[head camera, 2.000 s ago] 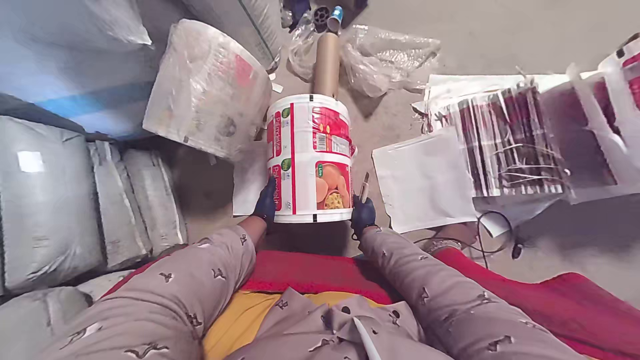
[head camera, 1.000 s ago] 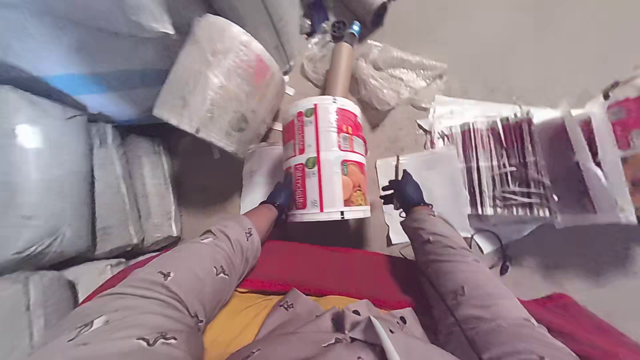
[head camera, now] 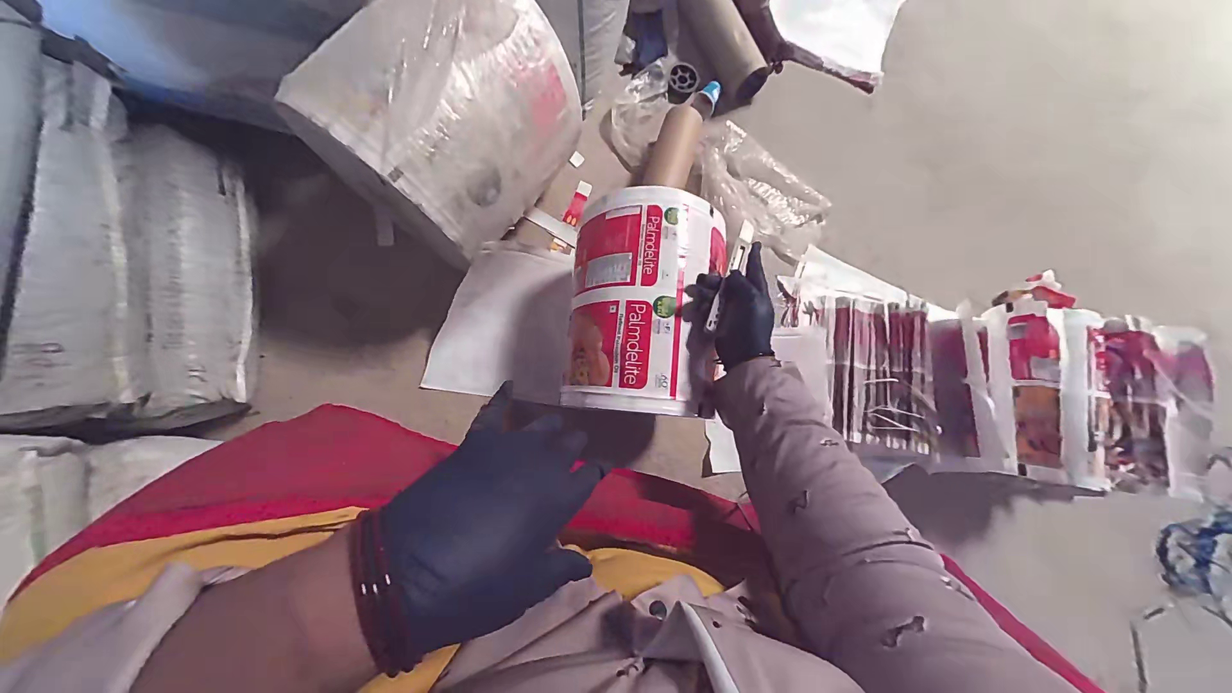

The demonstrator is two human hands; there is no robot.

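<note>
A roll of printed red and white packaging film (head camera: 635, 308) stands before me, with a brown cardboard core tube (head camera: 672, 149) lying beyond its far end. My right hand (head camera: 739, 308), in a dark glove, is at the roll's right side and grips a slim white utility knife (head camera: 739, 258), its tip pointing away from me. In front of the roll's near edge is my left hand (head camera: 491, 520), gloved too, fingers spread, with nothing in it. A white sheet (head camera: 500, 322) lies to the left of the roll, partly under its shadow.
A large plastic-wrapped roll (head camera: 452, 106) is at the upper left. Stacked grey-white sacks (head camera: 183, 279) line the left side. Crumpled clear plastic (head camera: 760, 178) lies beyond the roll. Cut printed film pieces (head camera: 1039, 385) spread across the floor at right. A red cloth (head camera: 318, 452) is near my lap.
My left hand has left the roll's side and come nearer to me. The right hand, away from the roll one second ago, is now against its right side. The roll's printed face has turned.
</note>
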